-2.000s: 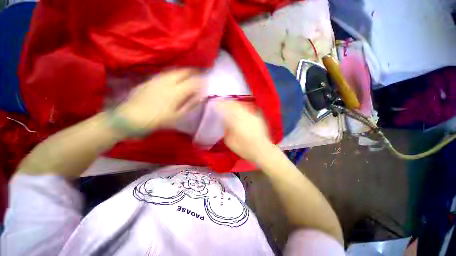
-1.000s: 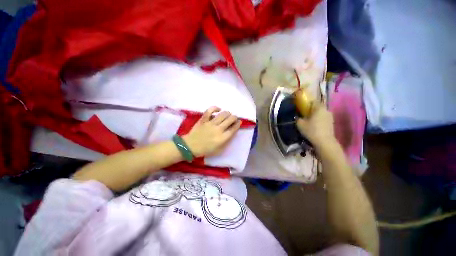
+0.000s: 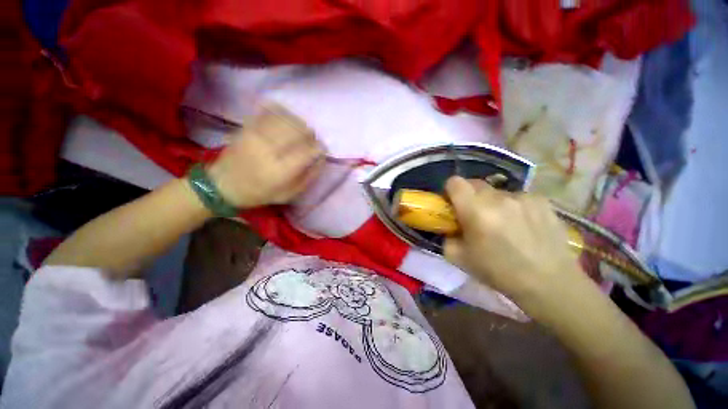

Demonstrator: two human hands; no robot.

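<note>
The garment's white inside lies across the table, with its red face fabric bunched behind and to the left. My right hand is closed around the yellow-orange handle of the iron. The iron's silver tip points left and rests over the seam at the right part of the white panel. My left hand, a little blurred, has its fingers curled on the fabric at the seam, left of the iron's tip. A red strip runs below the iron along the near edge.
The stained table cover shows at the right, with loose threads. The pink iron rest is partly hidden behind my right arm and the cord. The iron's cord runs off to the right. White and blue cloth lies at the far right.
The iron has moved left in my right hand, from the bare cover onto the garment, and its tip has turned left. My left hand has shifted left along the seam. The view has shifted.
</note>
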